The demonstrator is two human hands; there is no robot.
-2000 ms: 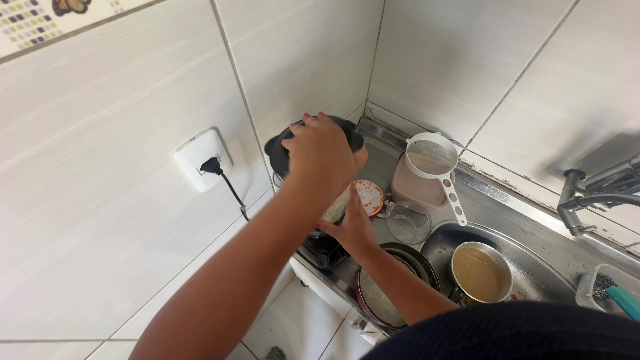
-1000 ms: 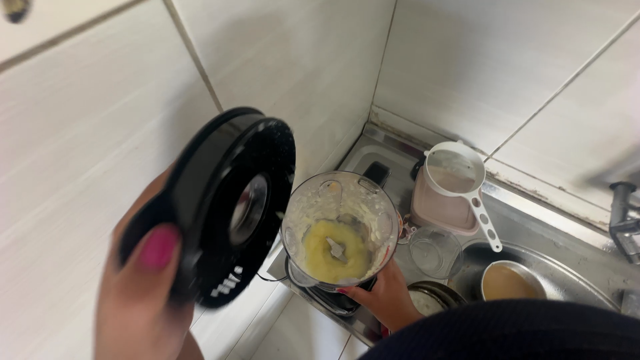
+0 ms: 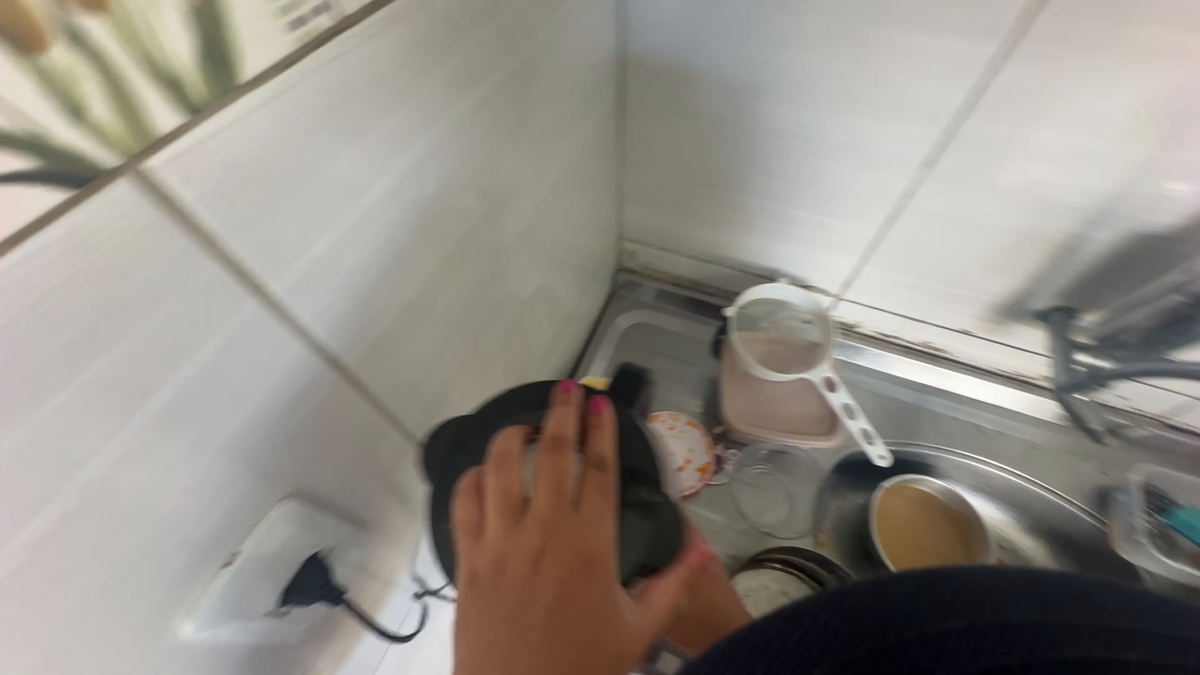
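A round black blender lid (image 3: 647, 506) is under my left hand (image 3: 548, 553), whose fingers spread over its top, with the thumb toward its right edge. Beneath the lid's right side, my right hand (image 3: 708, 586) is partly hidden; it held the clear blender jar a second ago. The lid and my left hand now cover the jar. A white-rimmed strainer (image 3: 781, 330) rests on a pinkish container (image 3: 778, 403) behind and to the right. An orange-spotted white round item (image 3: 682, 453) and a clear round container (image 3: 773, 487) are on the steel counter.
A bowl of tan liquid (image 3: 923, 525) stands in the steel sink (image 3: 1022, 506), near a dark-rimmed pan (image 3: 787, 577). The faucet (image 3: 1069, 370) is at right. A black plug (image 3: 314, 581) is in the outlet on the left tiled wall. Dark fabric covers the lower right.
A second ago my left hand held the lid upright beside the open jar, showing yellow contents. Now the lid lies under that hand, over where the jar is hidden. The view has shifted.
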